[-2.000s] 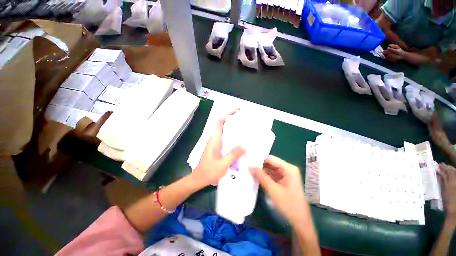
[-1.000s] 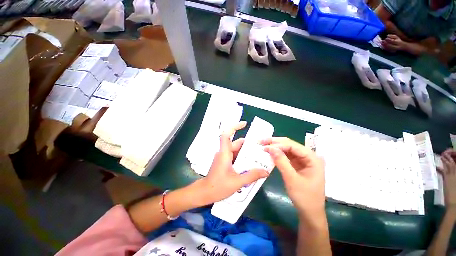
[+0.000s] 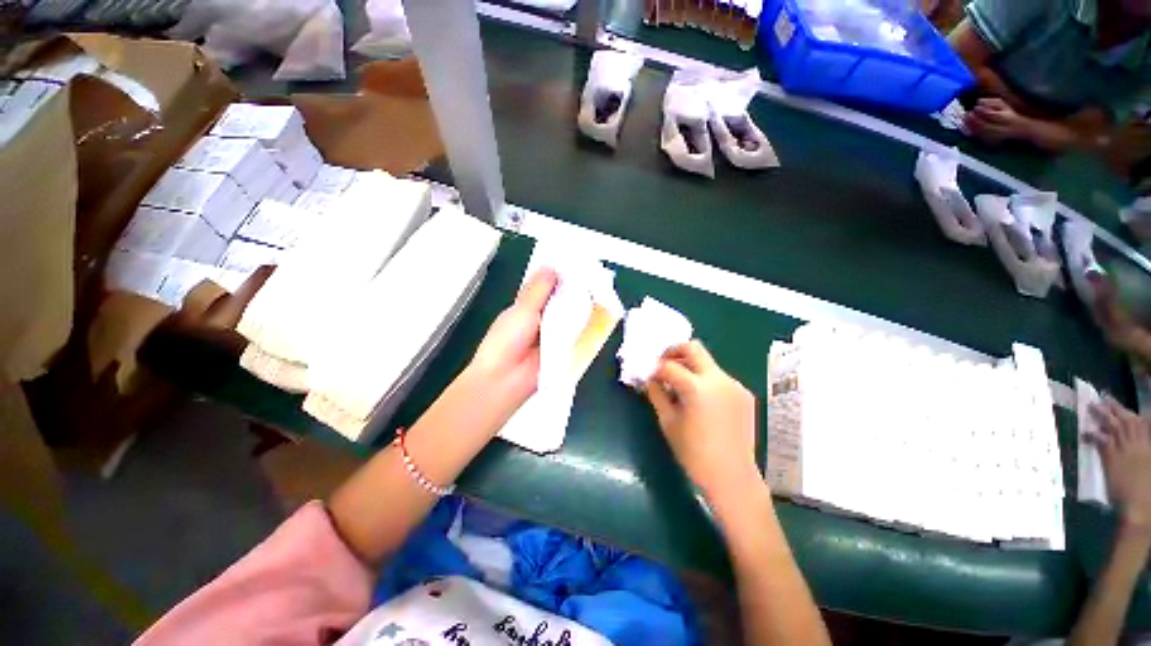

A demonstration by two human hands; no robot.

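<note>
My left hand (image 3: 515, 331) holds a long white card insert (image 3: 566, 331) upright over a pile of white inserts (image 3: 540, 429) on the dark green surface. A yellowish patch shows beside the held insert. My right hand (image 3: 688, 398) pinches a small crumpled-looking white piece (image 3: 653, 338) between thumb and fingers, right of the pile. Its exact form is blurred. A broad overlapping row of white folded inserts (image 3: 915, 435) lies at the right, with dark print at its left edge.
Two long cream stacks (image 3: 404, 322) lie at the left, beside small white boxes (image 3: 215, 196) in a torn carton (image 3: 107, 189). A metal post (image 3: 454, 107) and rail (image 3: 707, 290) border the far lane with bagged products (image 3: 713, 116). A blue bin (image 3: 871, 57) and other people's hands (image 3: 1123, 442) show.
The long insert between both hands is no longer there. My left hand has moved up to the pile, and my right hand, lower and to the left, now holds a small white piece. Bagged products shifted right.
</note>
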